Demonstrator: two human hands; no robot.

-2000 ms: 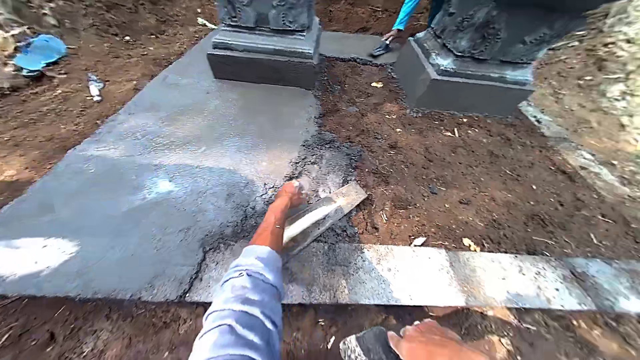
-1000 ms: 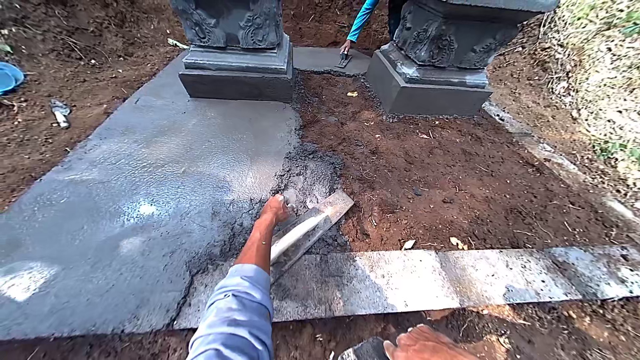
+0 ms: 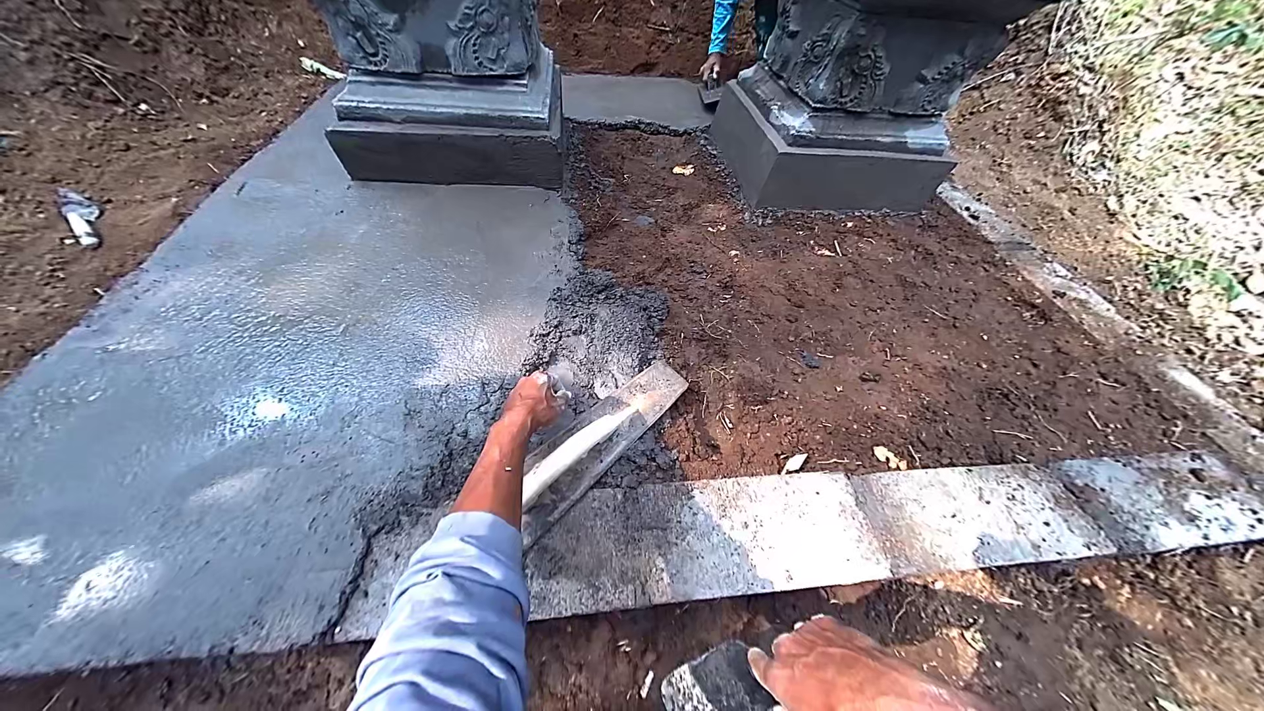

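My left hand is closed around a small pale tool handle, mostly hidden, over rough wet mortar. Just right of it, a long flat float with a pale bar lies slanted across the mortar and the inner edge of the concrete border strip. Whether this hand also touches the float cannot be told. My right hand is at the bottom, its fingertips against a grey, stone-like block; its grip is unclear. Smooth wet cement spreads to the left.
Two carved grey pedestals stand at the back. Between them a co-worker's hand holds a trowel on grey cement. Brown soil borders the mortar on the right. A crumpled plastic item lies at the left.
The view has shifted somewhat. My left hand keeps nearly the same place beside the float, and my right hand stays by the grey block. The co-worker's hand remains near the right pedestal.
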